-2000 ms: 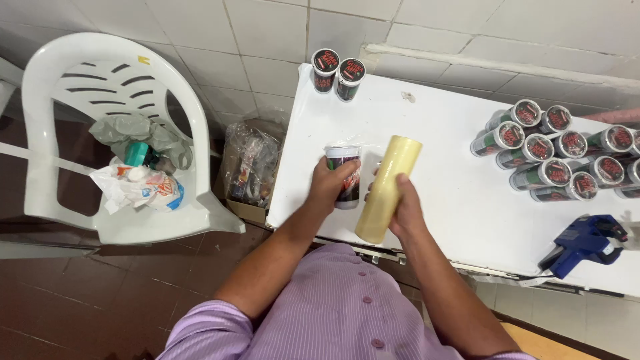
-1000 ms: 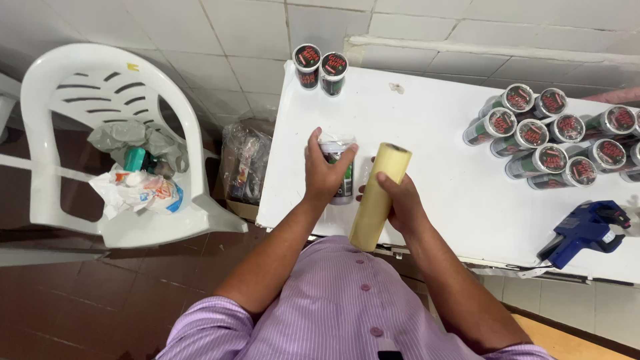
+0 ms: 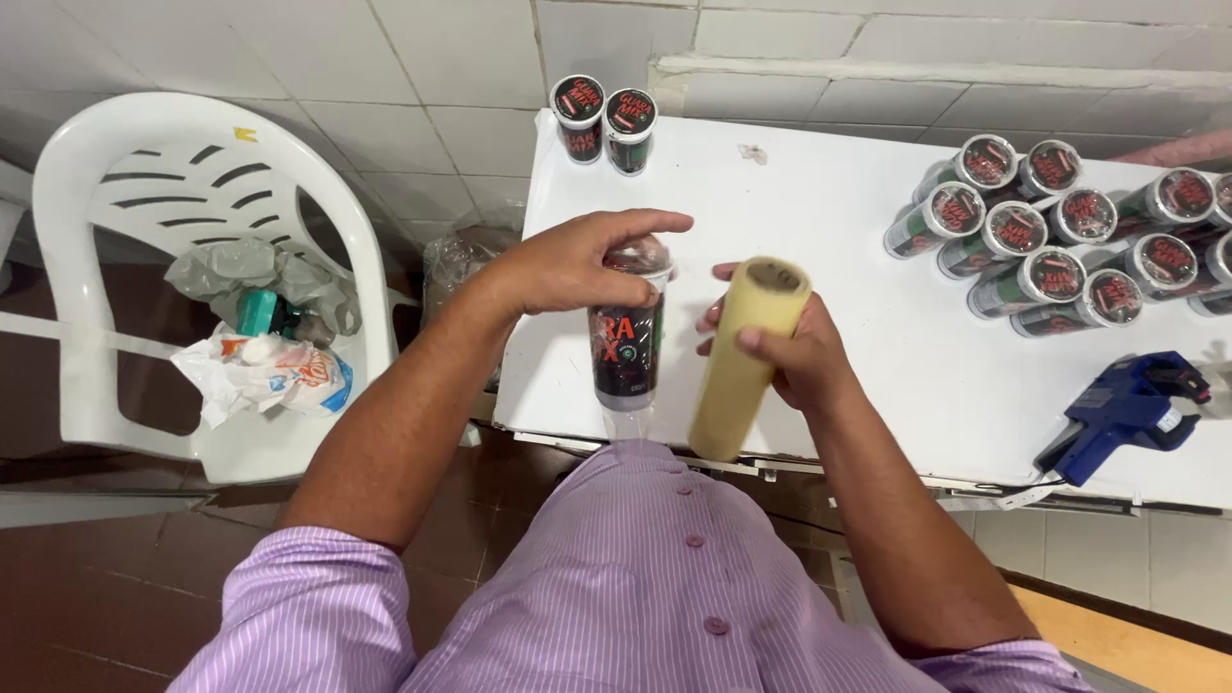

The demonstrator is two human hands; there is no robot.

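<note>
My left hand point(image 3: 577, 265) is around the upper part of a printed plastic cup point(image 3: 626, 361), with the thumb across its front and the index finger stretched out over the top. Clear film hangs at the cup's lower end. My right hand point(image 3: 794, 346) grips a thick roll of yellowish stretch film point(image 3: 746, 361), tilted, its cardboard core showing at the upper end. The roll is just right of the cup, not touching it. Two lidded cups point(image 3: 577, 120) point(image 3: 630, 130) stand side by side at the table's back left corner.
Several lidded cups point(image 3: 1083, 217) stand grouped on the right of the white table point(image 3: 789, 192). A blue price labeling gun point(image 3: 1121, 414) lies at the front right. A white plastic chair point(image 3: 371, 260) with bags point(image 3: 260, 371) is at the left. Part of another person's arm point(image 3: 1179, 149) shows at the right.
The film roll stays in my right hand. My left hand has shifted from the cup's side to its upper part, and its index finger is now extended.
</note>
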